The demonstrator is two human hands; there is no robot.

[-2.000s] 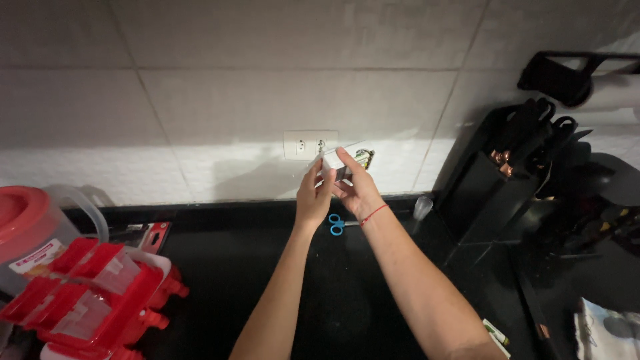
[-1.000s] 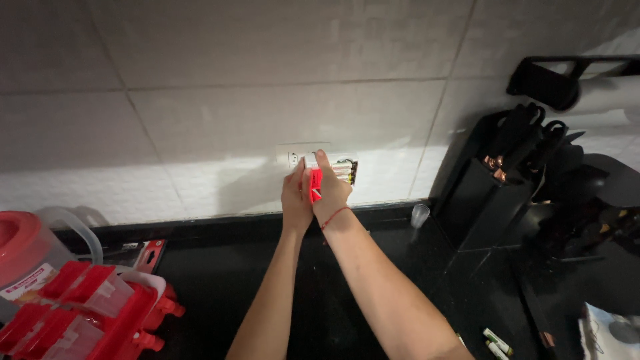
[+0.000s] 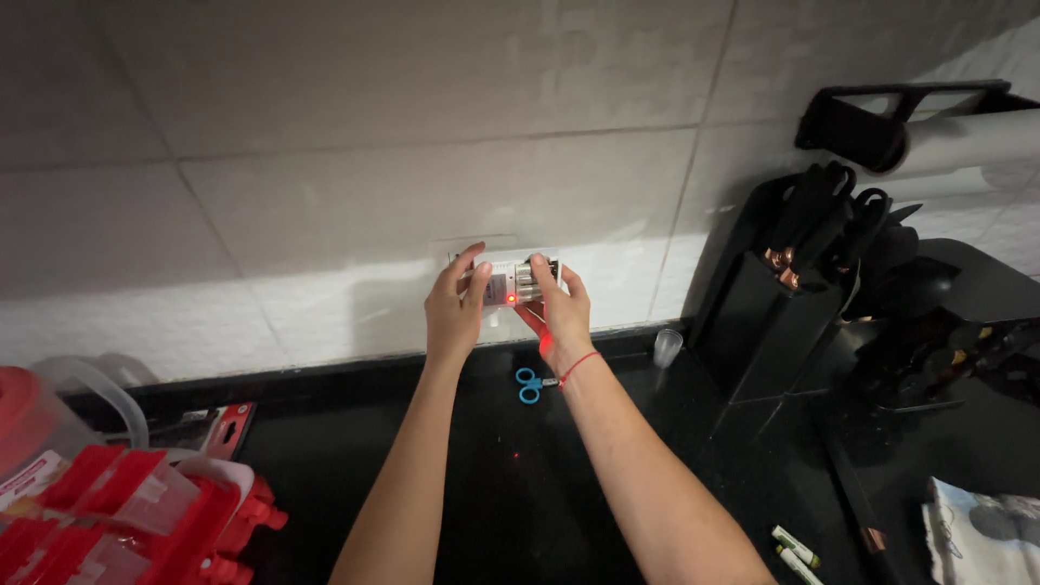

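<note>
A white battery charger (image 3: pixel 500 284) with cylindrical batteries (image 3: pixel 526 280) in its right part is at the wall outlet plate (image 3: pixel 443 245). A red light glows on its lower edge. My left hand (image 3: pixel 457 313) grips its left end, thumb on the front. My right hand (image 3: pixel 563 313) grips the right end, thumb over the batteries and fingers behind and below. Whether its prongs are fully in the socket is hidden. Scissors with blue handles (image 3: pixel 529 386) lie on the black counter below, partly behind my right wrist.
Red-lidded containers (image 3: pixel 122 487) and a clear pitcher (image 3: pixel 49 422) stand left, near a red-and-clear package (image 3: pixel 227 431). At right are a small clear cup (image 3: pixel 667 348), a black knife block (image 3: pixel 772 325), a paper roll (image 3: pixel 975 138), a knife (image 3: pixel 853 496), loose batteries (image 3: pixel 796 548) and a cloth (image 3: pixel 983 528).
The charger's front with its batteries now faces the camera more, and a red light shows on it. My hands have spread to its two ends. The scissors, hidden one second ago, show again.
</note>
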